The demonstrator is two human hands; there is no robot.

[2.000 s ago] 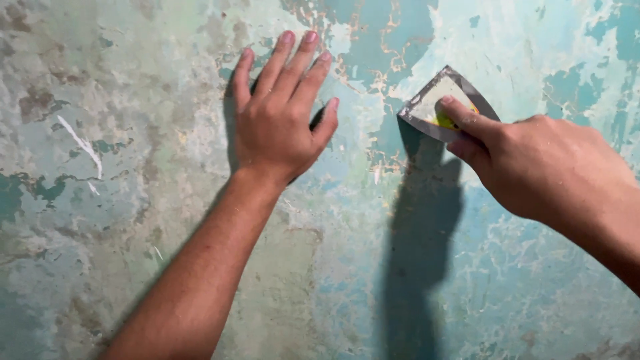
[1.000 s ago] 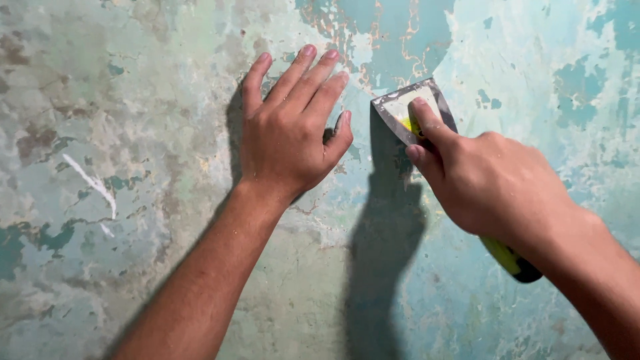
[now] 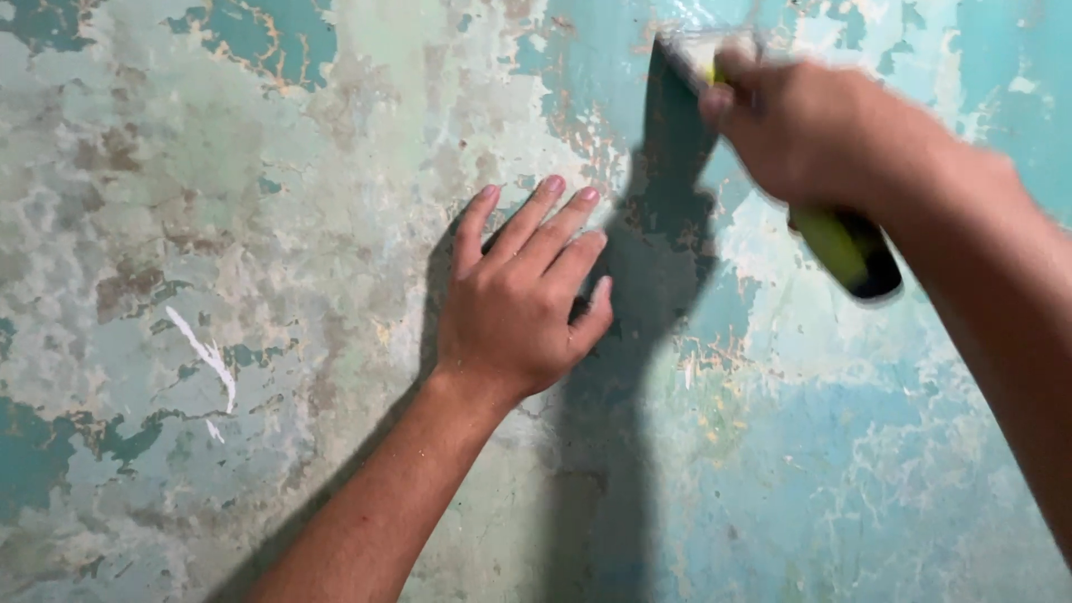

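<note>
My left hand [image 3: 523, 301] rests palm down with its fingers spread on the wall [image 3: 402, 126], whose paint is worn and patchy. Up and to the right of it, my right hand [image 3: 804, 134] grips a scraper [image 3: 846, 251], a putty knife with a yellow-green and black handle. The thumb and a finger press near its metal blade, which is blurred at the top of the view. The blade's edge lies at or close to the wall; contact is not clear. Part of the handle is hidden by my right hand.
Teal, pale green and whitish paint layers with ragged, flaking edges cover the wall. A white scratch mark [image 3: 205, 356] shows at the left. Dark shadows of my hands and the scraper fall across the wall.
My right hand has moved up the wall with the scraper, now well above my left hand. More of the handle's end shows than two seconds ago. The left hand stays spread on the wall.
</note>
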